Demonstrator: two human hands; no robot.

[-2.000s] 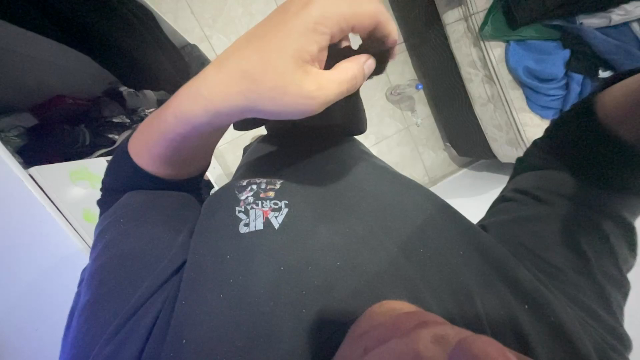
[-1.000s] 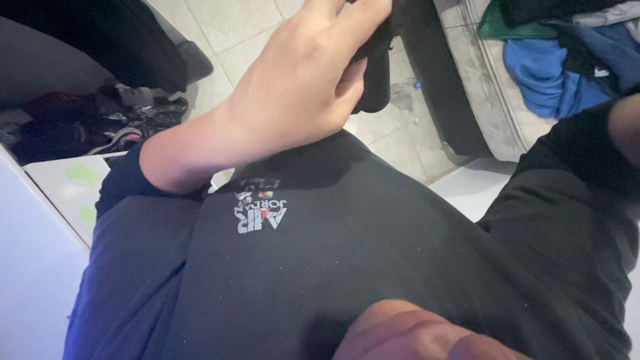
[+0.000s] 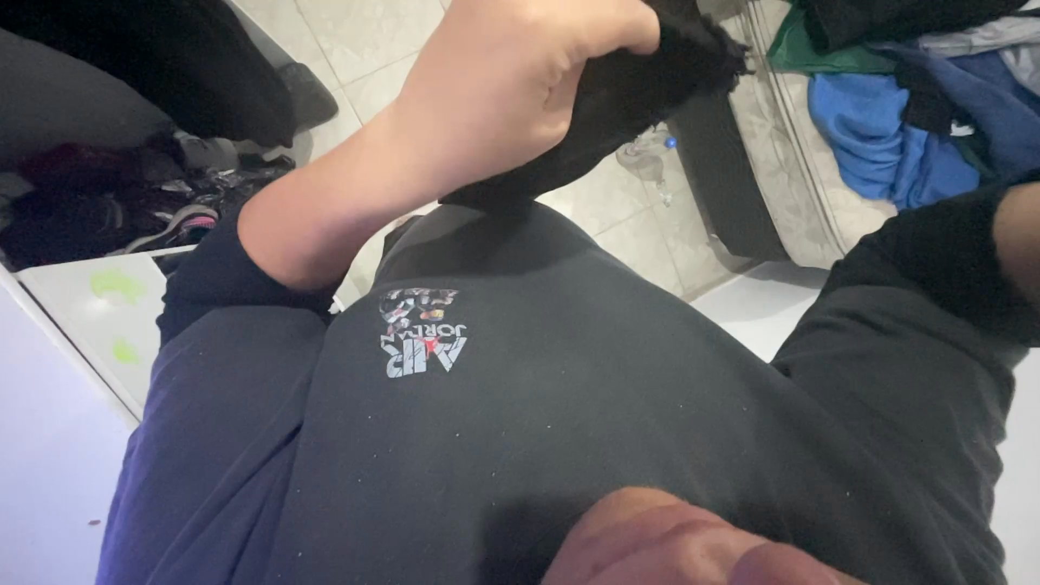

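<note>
At the top middle, my left hand (image 3: 520, 89) is closed on a piece of black fabric (image 3: 601, 130) with a fuzzy, frayed-looking edge on its right. The fabric hangs just beyond the front of my dark printed shirt (image 3: 569, 366). Its upper part runs out of the top of the view, so its full shape is hidden. My left sleeve is pushed up to the elbow. Of my right arm, only the dark sleeve and a bit of bare forearm show at the right edge; my right hand is outside the frame.
Blue, green, black and grey clothes (image 3: 861, 138) lie heaped on a mattress (image 3: 780, 162) at the upper right. A clear object with a blue part (image 3: 646, 158) is on the tiled floor. At left, a shoe (image 3: 183, 227) and dark items lie behind a white panel (image 3: 89, 301) with green marks.
My left hand has turned and moved, first up, then back down and to the right. More of the black fabric now shows, spread out to the right of the hand.
</note>
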